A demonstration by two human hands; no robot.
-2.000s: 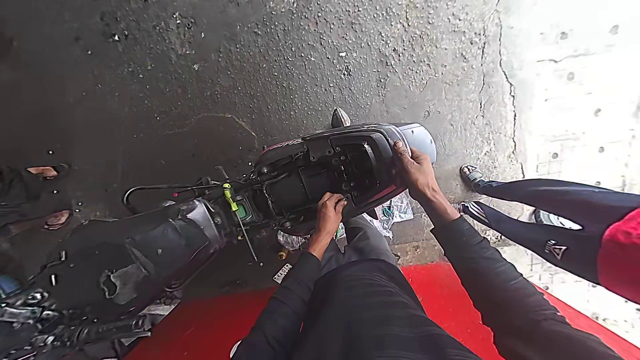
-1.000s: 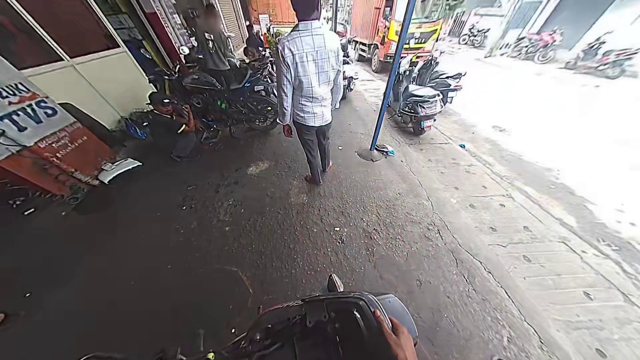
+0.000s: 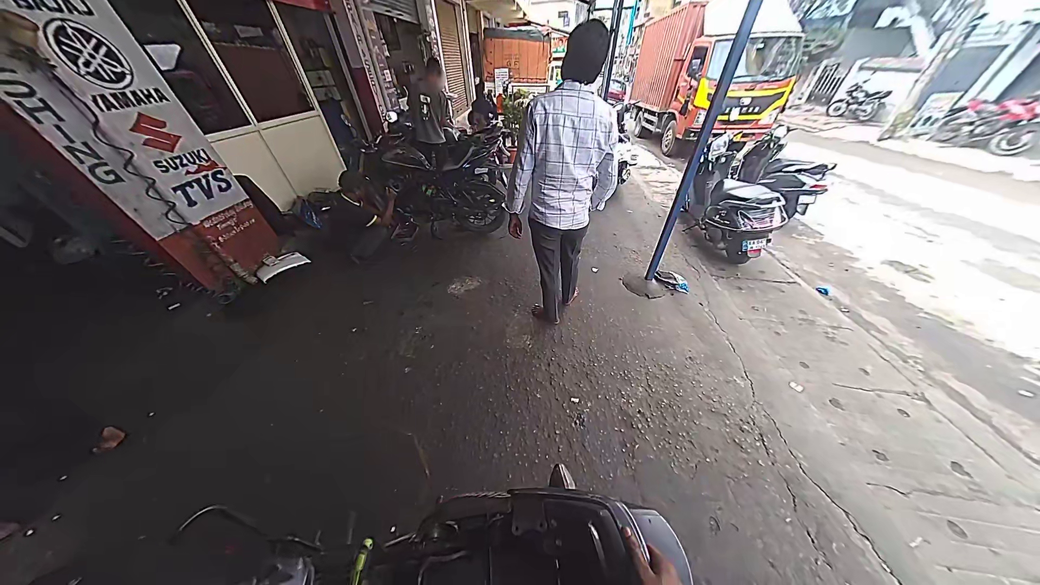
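The rear section of a motorcycle (image 3: 561,540), its seat off, lies across the bottom edge of the head view. My right hand (image 3: 652,565) rests on the grey tail panel (image 3: 668,544) at the right end, fingers over its inner edge; the frame cuts off most of the hand. My left hand is out of the picture. Left of the dark tray under the seat area, a yellow-green tool handle (image 3: 363,561) stands up, its lower part hidden. A turn-signal lamp (image 3: 561,477) sticks out from the far side of the tail.
A person in a checked shirt (image 3: 569,162) stands on the pavement ahead. Beyond are a blue pole (image 3: 703,142), parked scooters (image 3: 739,211) and a truck (image 3: 715,77). At left, a person crouches (image 3: 361,215) by a black motorcycle (image 3: 443,183), near a painted sign pillar (image 3: 138,130).
The view has swung up from the motorcycle to the street. My left hand, earlier at the open seat area, has left the view. My right hand remains at the tail. The person in the checked shirt is farther along.
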